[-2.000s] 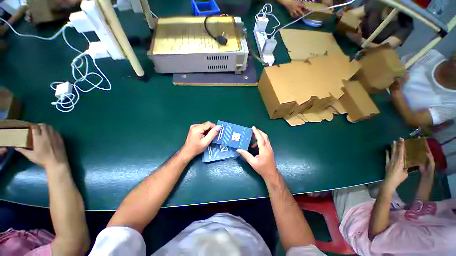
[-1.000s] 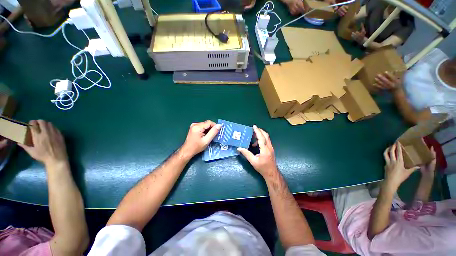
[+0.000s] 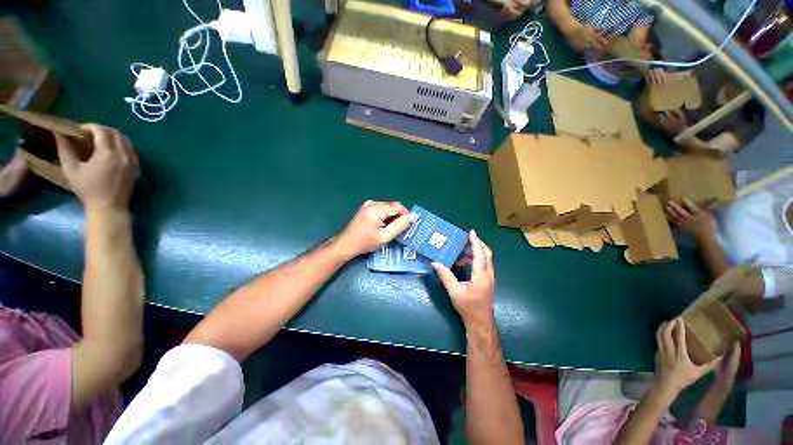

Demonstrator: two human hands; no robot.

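Observation:
A blue insert card [image 3: 438, 236] with white print and a small white QR square is held just above the bench. My left hand [image 3: 379, 228] pinches its left edge between thumb and fingers. My right hand [image 3: 469, 276] holds its right edge. I cannot tell whether it is one card or a small stack. Another blue card [image 3: 400, 259] lies flat on the green bench, partly under the held one.
A pale metal machine [image 3: 404, 65] stands beyond, with a white power strip [image 3: 520, 91] beside it. Folded brown mailer boxes [image 3: 574, 178] lie to the right. A coiled white cable [image 3: 196, 65] lies far left. People on both sides handle brown boxes.
The view has turned, so the bench items sit tilted and further right. Both hands keep holding the blue card. The neighbour's box at left now shows open.

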